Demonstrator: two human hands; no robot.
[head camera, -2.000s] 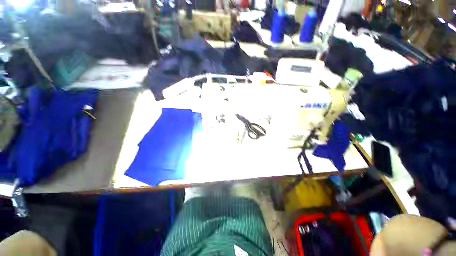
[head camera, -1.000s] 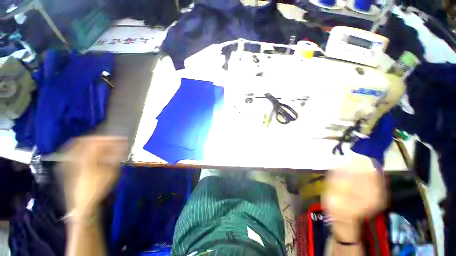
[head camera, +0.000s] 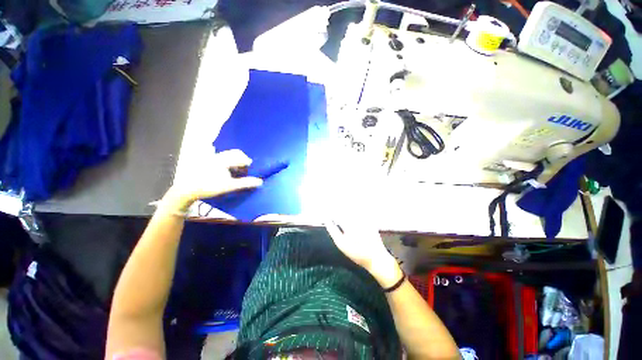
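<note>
Flat royal-blue panels (head camera: 271, 123) lie on the white table, left of the machine. My left hand (head camera: 215, 181) is over their lower left part, thumb and fingers apart. A dark fold or shadow shows on the cloth beside the fingertips. My right hand (head camera: 355, 242) is at the table's front edge, right of the panels. Its fingers are partly washed out by glare, and I see nothing clearly held in it. Black scissors (head camera: 422, 137) lie on the machine bed with small yellow-handled snips (head camera: 389, 151) beside them.
The cream JUKI machine (head camera: 521, 105) stands at the right, with dark strips (head camera: 498, 211) and a blue piece (head camera: 556, 197) hanging by it. A blue heap (head camera: 74, 112) lies on the grey surface at left. A red basket (head camera: 524, 309) is below the table, a phone (head camera: 609, 228) at far right.
The view has tilted down and nearer the table. Both hands have come up from below: the left onto the blue panels, the right inward to the table's front edge.
</note>
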